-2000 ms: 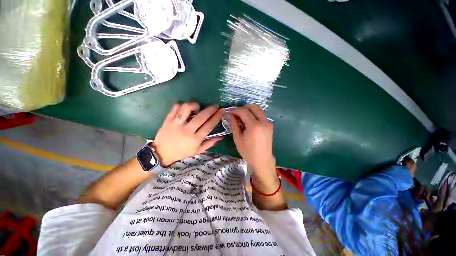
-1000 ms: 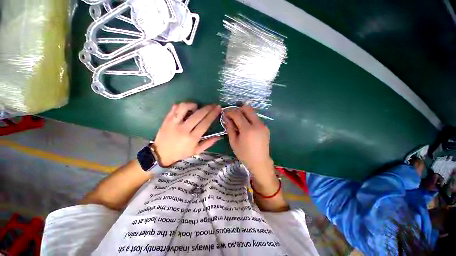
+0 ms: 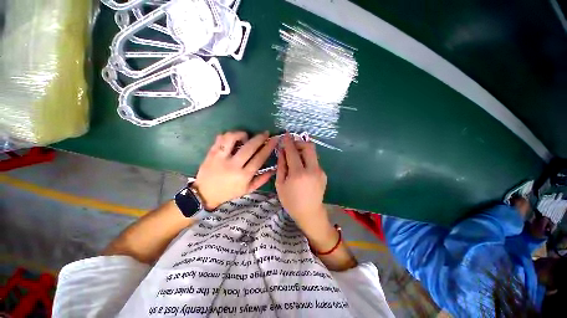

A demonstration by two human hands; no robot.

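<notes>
A white plastic loop frame (image 3: 268, 168) lies at the table's near edge, mostly hidden under my hands. My left hand (image 3: 233, 166) is bent over it and holds it, fingers on its far side and thumb on the near side. My right hand (image 3: 300, 174) has its fingertips together on the frame's right part. Whether a thin strip is between those fingertips I cannot tell. A loose flat pile of thin clear strips (image 3: 316, 77) lies just beyond my hands. Several white loop frames (image 3: 199, 81) with round disc ends overlap to the left of the pile.
A film-wrapped pale yellow bundle (image 3: 43, 74) lies at the far left of the green tabletop (image 3: 398, 143). A pale strip (image 3: 429, 65) curves along the far side. A person in blue (image 3: 466, 254) is at the lower right. Red frames (image 3: 25, 289) stand on the floor.
My right hand has moved a little left, closer to my left hand, and its fingers are straighter. A small white edge of the frame now shows beyond its fingertips. My left hand has barely moved.
</notes>
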